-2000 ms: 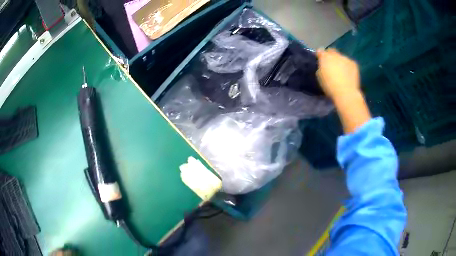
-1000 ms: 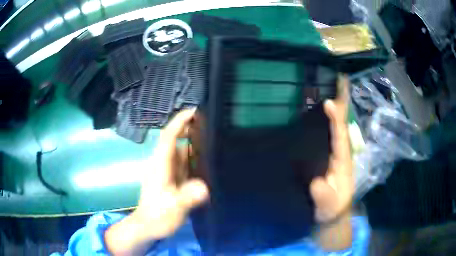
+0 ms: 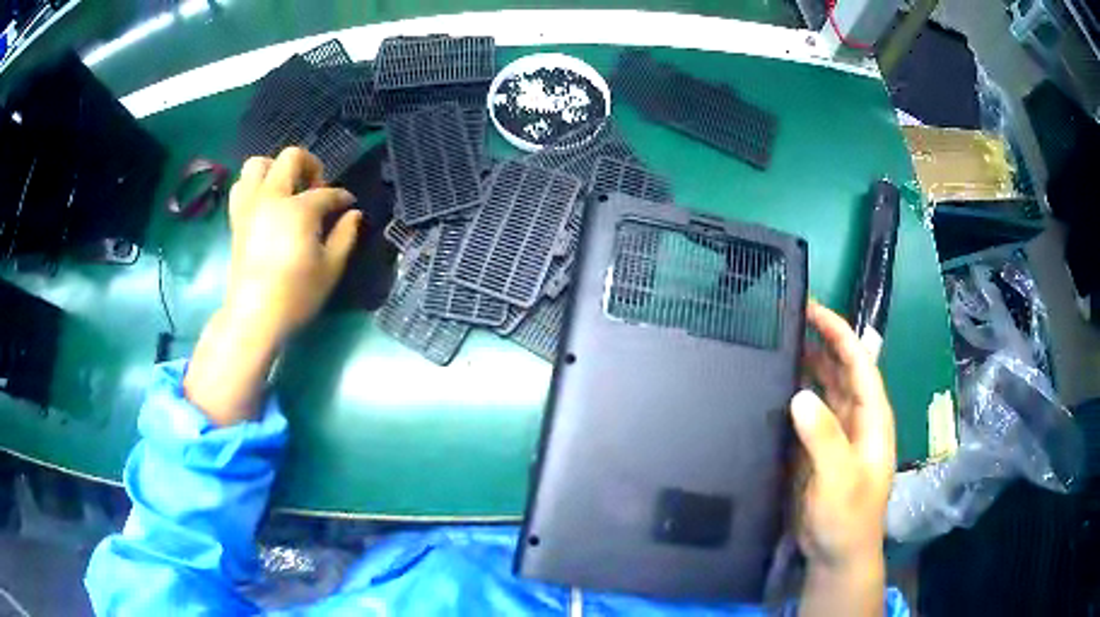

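The rear housing [image 3: 639,446] is a flat black case with a rectangular window near its far end and a small dark label near its near end. My right hand [image 3: 844,434] holds it by its right edge. Slotted vent grilles [image 3: 513,229] lie in a loose pile on the bench beyond it and to its left; slots also show through the window. My left hand [image 3: 290,235] is over the left side of the pile, fingers curled beside a plain black sheet [image 3: 368,241]. Whether its fingertips grip anything is hard to tell.
A white-rimmed dish [image 3: 549,101] of dark screws stands behind the pile. The electric screwdriver [image 3: 877,259] lies at the right. Standing housings [image 3: 72,169], a reddish-brown loop [image 3: 199,189] and a short black cord are at left. Crates with plastic bags [image 3: 995,410] flank the bench's right edge.
My left hand has let go of the housing and moved left to the grille pile. The housing now lies lower and more tilted, held by my right hand alone. The screwdriver has come into view.
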